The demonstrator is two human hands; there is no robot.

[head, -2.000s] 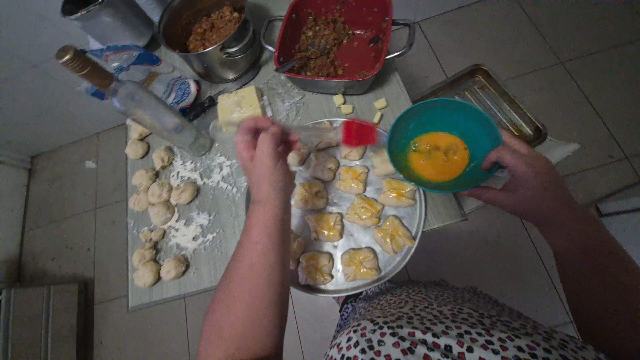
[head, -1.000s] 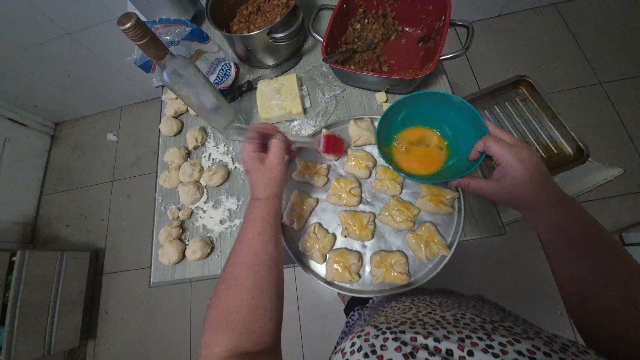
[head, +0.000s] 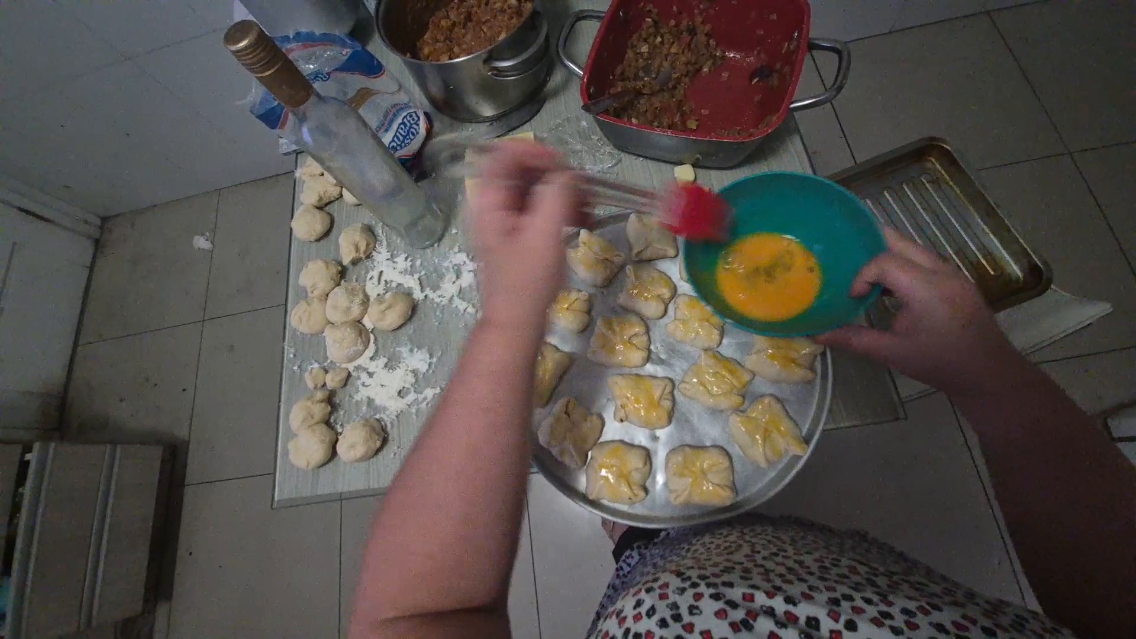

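Note:
My left hand (head: 524,213), blurred by motion, grips the clear handle of a pastry brush. The brush's red head (head: 697,213) is at the left rim of a teal bowl (head: 790,200); whether it touches is unclear. Beaten egg (head: 769,277) lies in the bowl, which my right hand (head: 923,311) holds by its right side. Below and to the left, a round metal tray (head: 661,351) carries several folded dough parcels (head: 642,400), many glossy with yellow egg. The bowl hides part of the tray, and my left hand and forearm cover its left edge.
Several dough balls (head: 346,303) and scattered flour (head: 399,377) lie on the tabletop (head: 444,337). Behind stand a glass bottle (head: 373,169), a steel pot of filling (head: 470,80), a red-lined pan (head: 745,89) and a plastic bag (head: 377,102). A ridged metal baking pan (head: 950,222) sits at right.
The brush in my left hand has moved right, from over a parcel at the tray's back to the bowl's rim. My right hand still holds the bowl. The view has shifted somewhat.

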